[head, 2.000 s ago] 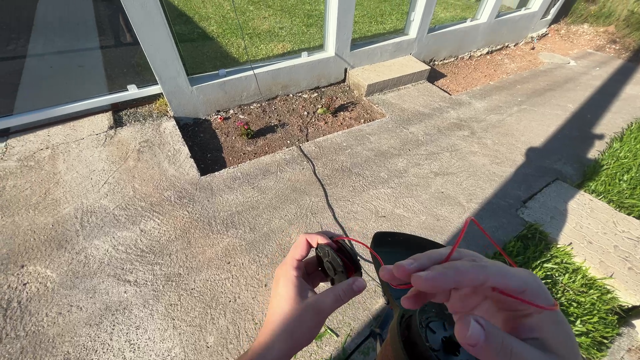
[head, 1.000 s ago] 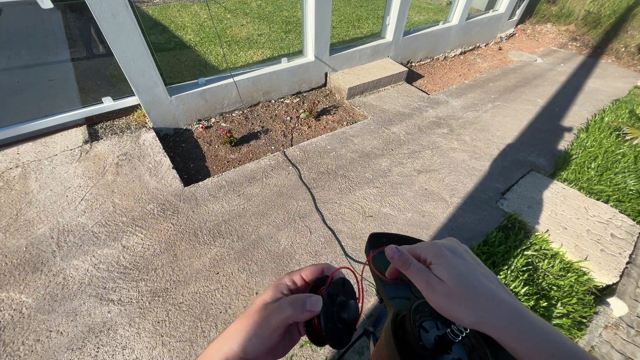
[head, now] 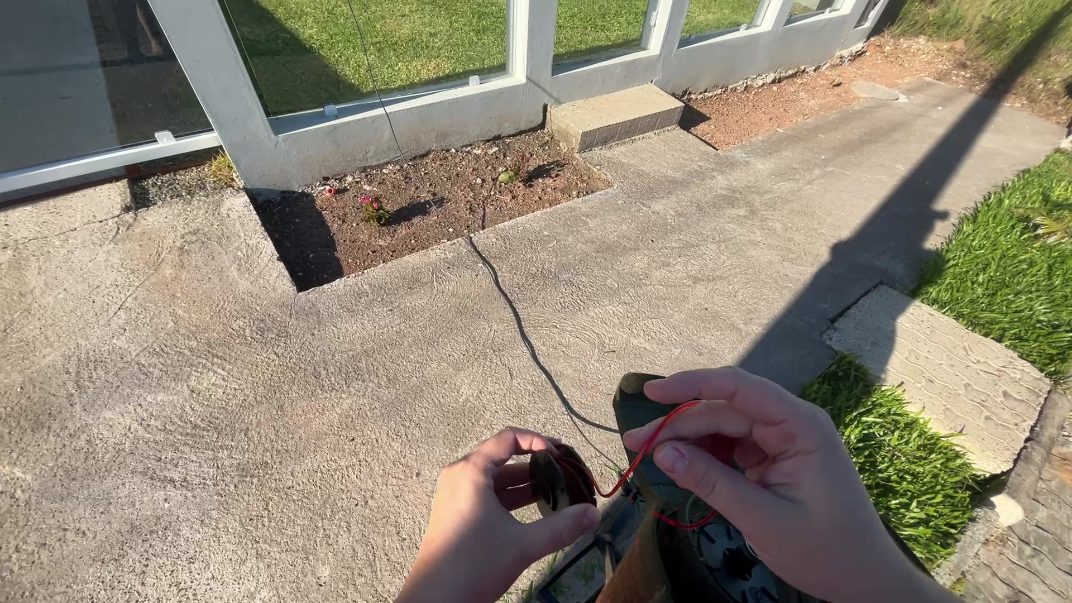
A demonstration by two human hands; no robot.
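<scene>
A small black spool (head: 553, 486) is held between the thumb and fingers of my left hand (head: 494, 507). Red line (head: 624, 477) runs from the spool to my right hand (head: 729, 444), whose thumb and fingertips pinch it. Part of the line hangs in a loop below the right fingers. Under both hands lies the dark body of a tool, likely a string trimmer, with a dark guard (head: 632, 398) and a round black ribbed head (head: 733, 561), partly hidden by my right hand.
A dark cord (head: 523, 331) crosses the concrete path (head: 377, 377) to a soil bed (head: 452, 197) with small plants. Beyond stand a white-framed glass fence (head: 402, 117) and a concrete step (head: 615, 117). Grass (head: 896, 452) and a stone slab (head: 942, 368) lie at the right.
The spool has turned in my left hand to show its edge. My right hand has changed its hold on the red line, and the fingers are more spread than one second ago.
</scene>
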